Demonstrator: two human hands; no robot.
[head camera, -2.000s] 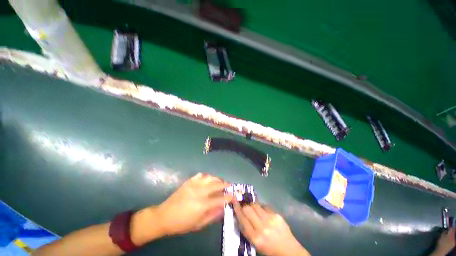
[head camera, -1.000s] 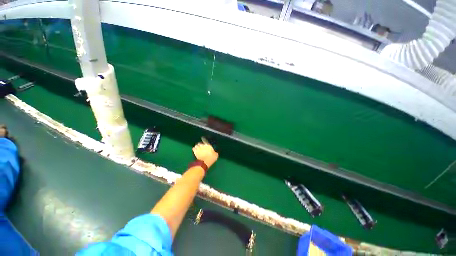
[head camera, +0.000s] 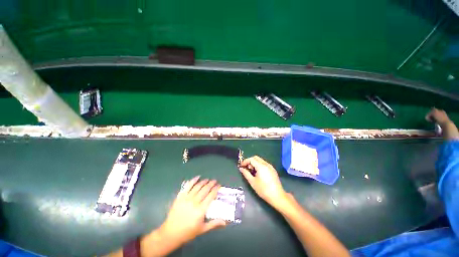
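My left hand (head camera: 191, 208) lies flat with spread fingers over the left part of an open phone body (head camera: 231, 205), which lies crosswise on the bench. My right hand (head camera: 264, 180) has thumb and forefinger pinched at the right gold-tipped end of the curved black cable bundle (head camera: 211, 150). Whether a single cable is between the fingers is too small to tell. A second open phone body (head camera: 122, 183) lies slanted on the bench to the left.
A blue bin (head camera: 329, 155) with pale pieces stands right of my right hand. Several phone bodies lie on the green conveyor (head camera: 176, 100) behind the worn edge strip (head camera: 151, 131). A wrapped post (head camera: 40, 95) stands at left. Another person's hand (head camera: 439, 118) reaches over the conveyor at far right.
One second ago my left arm reached over the conveyor; now my left hand is back on a phone body on the bench. My right hand has come into view at the cable bundle.
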